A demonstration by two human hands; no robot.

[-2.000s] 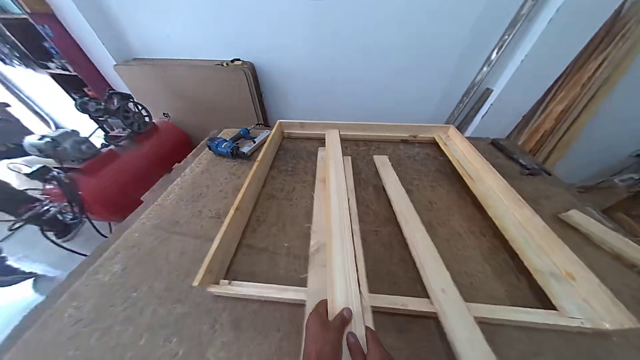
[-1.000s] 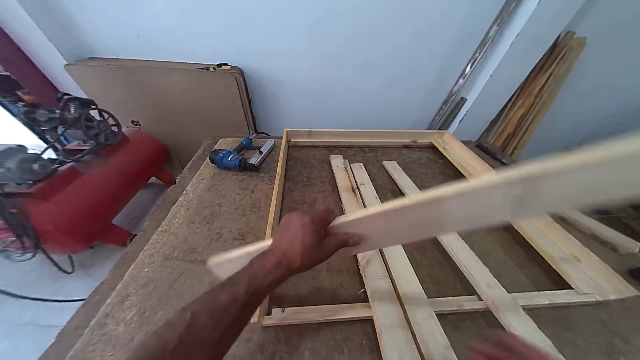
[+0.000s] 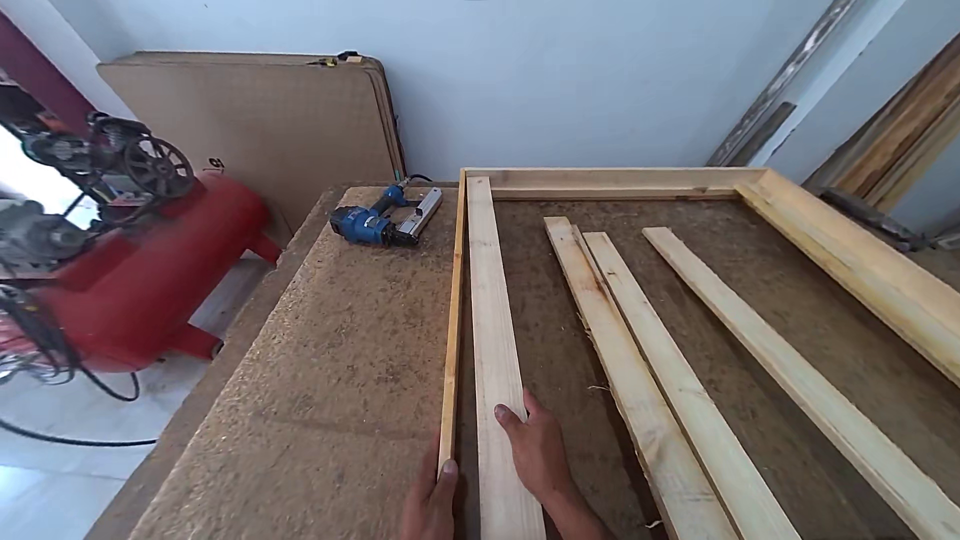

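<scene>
My left hand grips the thin left side rail of a wooden frame, its thumb on the rail's top edge. Just inside that rail, my right hand holds a pale wooden board by its right edge, thumb on the face. The board's far end lies by the frame's back left corner, against the back rail. Farther right, inside the frame, lie two boards side by side, a knotty one and a paler one, then a separate board. The near ends are out of view.
A blue pneumatic nailer or stapler lies on the worktable, left of the frame. A red air compressor stands on the floor at left. Brown panels lean on the wall behind; wooden planks lean at far right.
The board that was held raised and slanting across the frame now lies along its left rail. My left hand has come to that rail and my right hand to the board. The view has moved closer.
</scene>
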